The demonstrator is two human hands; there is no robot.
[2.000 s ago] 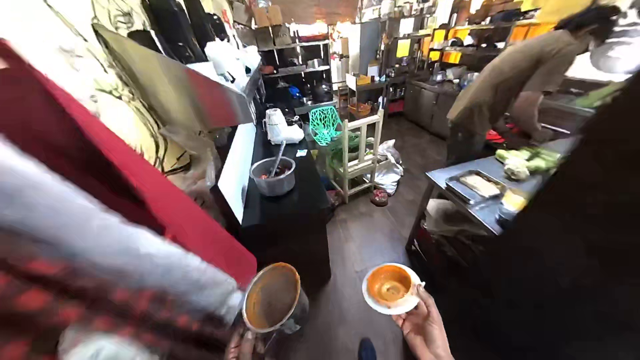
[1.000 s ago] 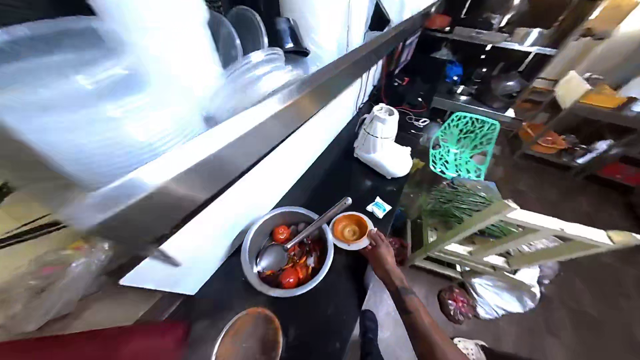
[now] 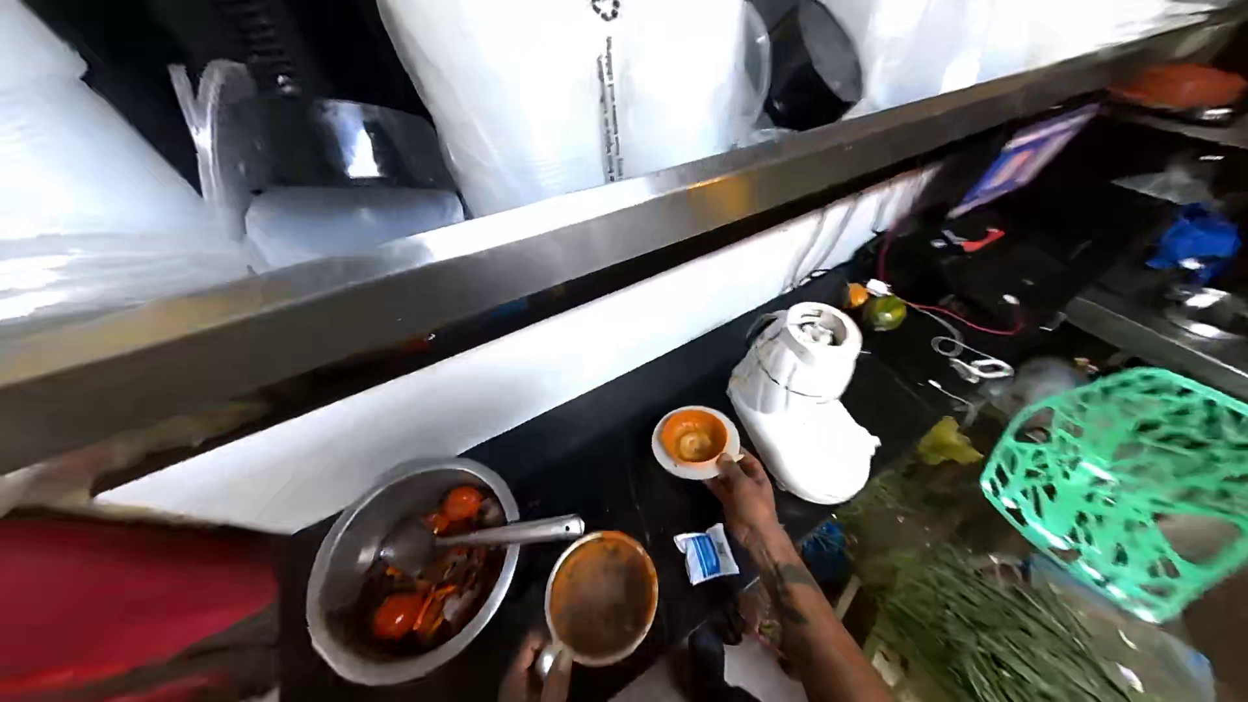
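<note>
My left hand [image 3: 536, 668], at the bottom, grips the handle of a round metal-rimmed jar [image 3: 603, 597] with orange-brown residue inside. My right hand [image 3: 746, 492] pinches the rim of a small white lid [image 3: 696, 442] with an orange-stained inside, over the black counter just left of a white mixer-grinder base [image 3: 804, 400]. Beside the jar on the left stands a steel bowl [image 3: 327, 604] holding tomatoes, dark contents and a ladle [image 3: 517, 531], whose handle reaches over the bowl's rim toward the jar. A small blue-and-white packet [image 3: 707, 554] lies between the jar and my right forearm.
A steel shelf edge [image 3: 546, 229] crosses above the counter, with plastic-wrapped stacks on it. Behind the mixer base lie a green fruit [image 3: 885, 312] and cables [image 3: 975, 366]. At the right are a green openwork plastic chair back [image 3: 1121, 487] and leafy greens [image 3: 985, 624].
The view has moved from the wider kitchen to the counter. My right hand with the lid has gone from beside the steel bowl to beside the mixer base; the jar is now next to the bowl.
</note>
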